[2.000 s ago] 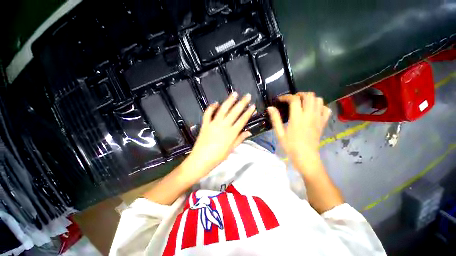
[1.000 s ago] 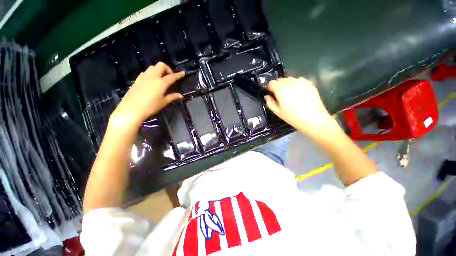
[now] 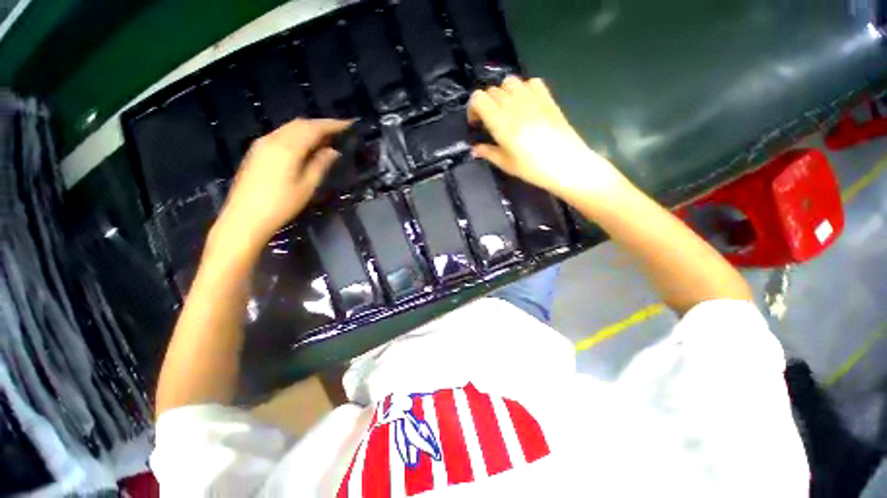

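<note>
A shiny black blister tray (image 3: 301,342) lies in front of me, with two rows of upright pockets and a sideways row between. Grey flat panels (image 3: 389,238) fill several pockets of the near row. The rightmost near pocket looks darker. My left hand (image 3: 277,180) is over the left part of the sideways row, thumb and fingers around a dark area; whether it grips a panel is unclear. My right hand (image 3: 525,131) has its fingertips at the right end of a dark panel (image 3: 438,138) in the sideways row; whether it grips it is unclear.
Stacked trays with pale layers (image 3: 49,263) stand at the left. A pale-edged green strip (image 3: 195,60) runs behind the tray. A dark green bench surface (image 3: 681,88) extends right. A red stool (image 3: 802,209) and cardboard (image 3: 297,407) are below the bench edge.
My right hand has moved up from the near row, where a dark panel was tilted by its fingers, to the sideways row. My left hand had moved up-left earlier and now stays there.
</note>
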